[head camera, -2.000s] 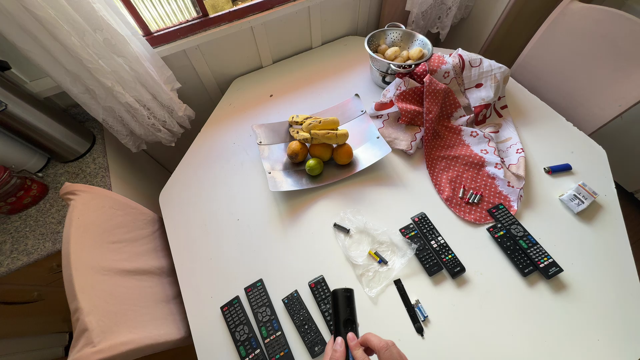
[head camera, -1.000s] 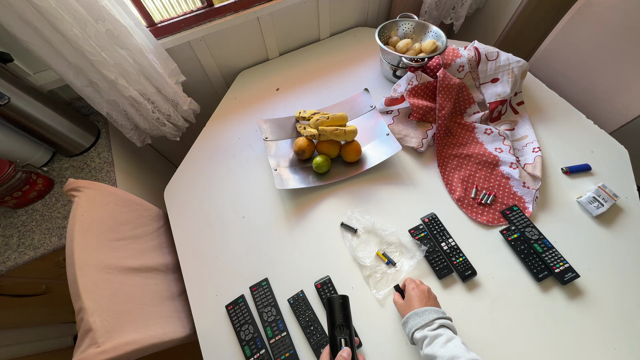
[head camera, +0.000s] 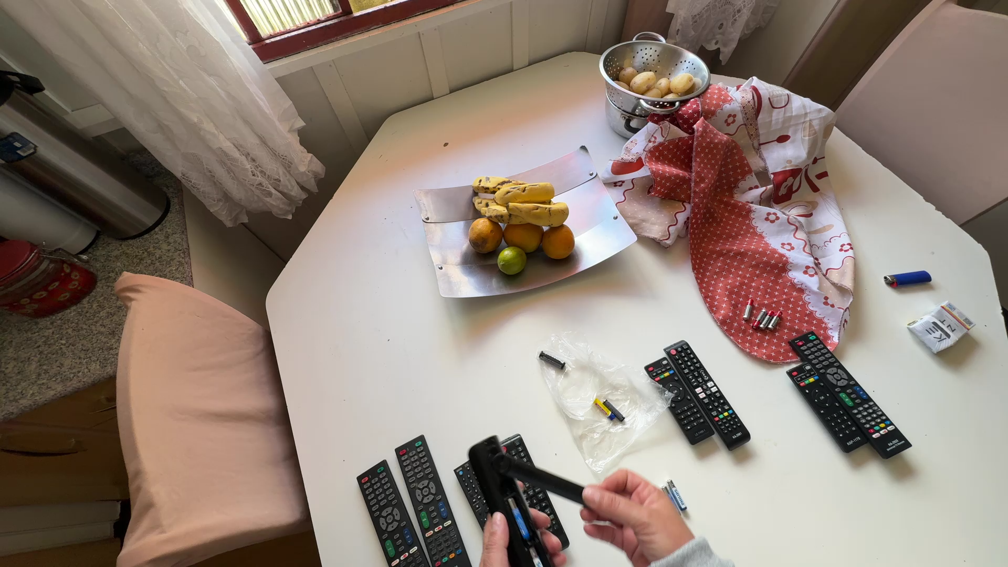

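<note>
My left hand grips a black remote control whose battery compartment is uncovered, with a blue battery showing inside. Between the fingertips of my right hand is a long black battery cover, its far end at the remote's upper part. Just right of that hand, loose batteries lie on the table. A clear plastic bag with several small batteries on it lies beyond my hands. Partly behind the held remote are more remotes.
Two remotes lie at the left, two past the bag, two at the right. Farther off are a metal fruit tray, a colander of potatoes, a red-and-white cloth bearing batteries, a blue lighter and a cigarette pack.
My right hand has picked up the black cover from the table beside the loose batteries and brought it left to the remote. The remote in my left hand is now raised and tilted.
</note>
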